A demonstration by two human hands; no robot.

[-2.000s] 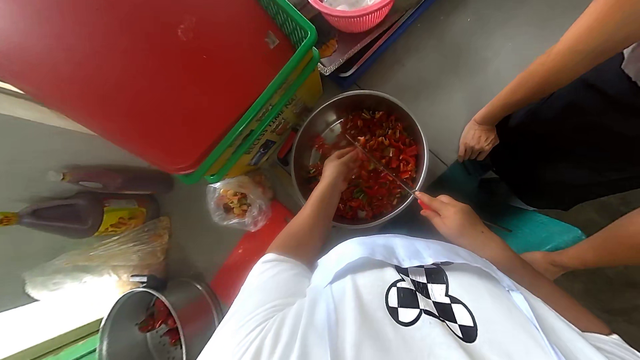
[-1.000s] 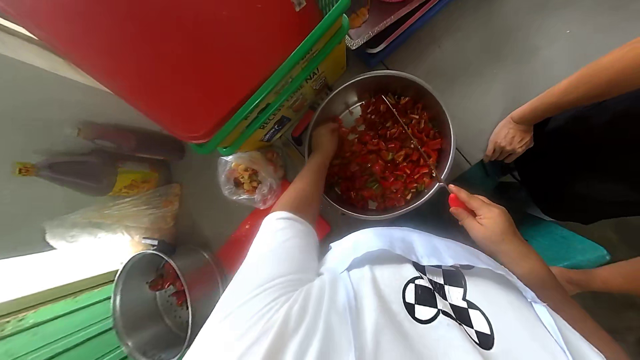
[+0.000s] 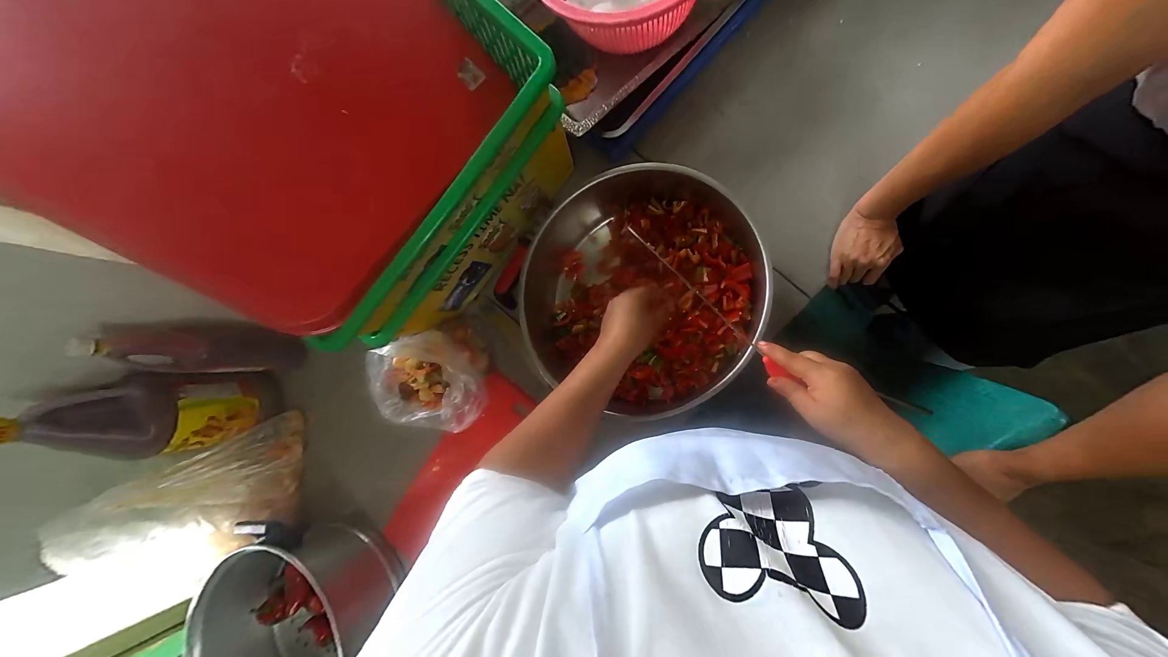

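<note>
A round stainless steel bowl [image 3: 763,274] holds a heap of chopped red peppers [image 3: 707,251]. My left hand [image 3: 636,319] is down inside it among the pieces; its fingertips are blurred and partly hidden, so its grip cannot be told. My right hand [image 3: 821,388] is closed around the red handle of a knife [image 3: 686,283], just outside the bowl's lower right rim. The thin blade reaches over the rim and lies slantwise across the peppers, its tip toward the bowl's upper left.
A co-worker's hand [image 3: 865,246] rests by a teal board [image 3: 1013,411] at the right. Left of the bowl stand green crates [image 3: 438,237] with a red lid, a knotted plastic bag [image 3: 427,379], bottles [image 3: 109,420] and a steel pot [image 3: 356,557] with red peppers.
My left hand has moved from the bowl's left side in toward its middle, among the peppers. The right hand keeps hold of the knife.
</note>
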